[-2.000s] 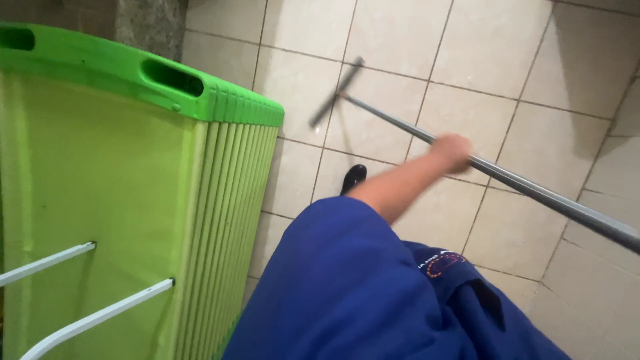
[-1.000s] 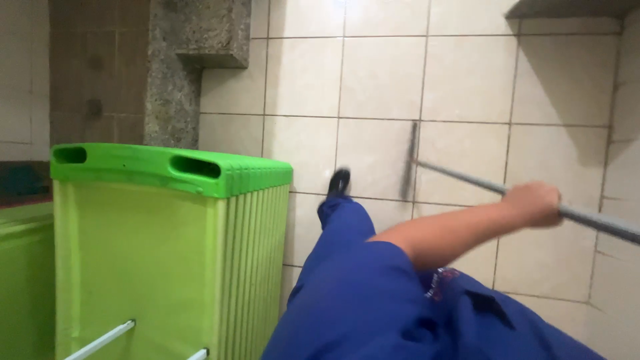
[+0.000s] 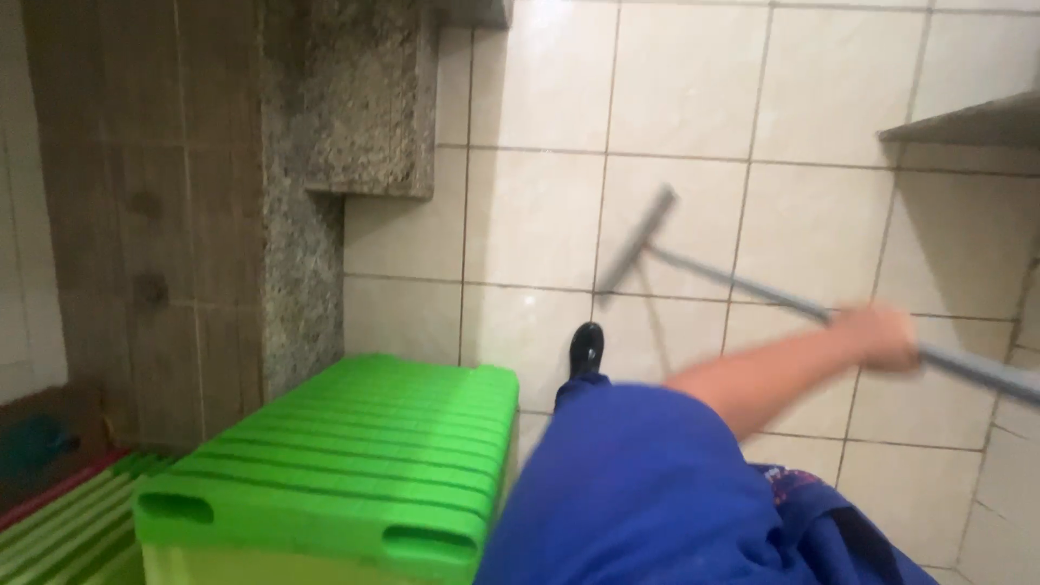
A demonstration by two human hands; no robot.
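My left hand point(image 3: 876, 335) is closed around the grey handle point(image 3: 751, 287) of a floor squeegee, its arm reaching across to the right from a blue sleeve. The squeegee's long, narrow head point(image 3: 636, 245) lies at a slant on the beige tiled floor point(image 3: 682, 89), ahead of a black shoe point(image 3: 586, 349). The handle runs past my hand and out at the right edge. Motion blurs the hand and the tool. My right hand is out of view.
Stacked bright green plastic pieces with handle slots point(image 3: 341, 455) stand at the lower left. Beyond them are a rough stone ledge point(image 3: 366, 97) and a brown tiled surface point(image 3: 146, 227). A grey slab's corner point(image 3: 975, 122) juts in at the right.
The squeegee head has turned from nearly upright in the frame one second ago to a slant. My left hand stays on the handle. The view has shifted, showing more of the stone ledge.
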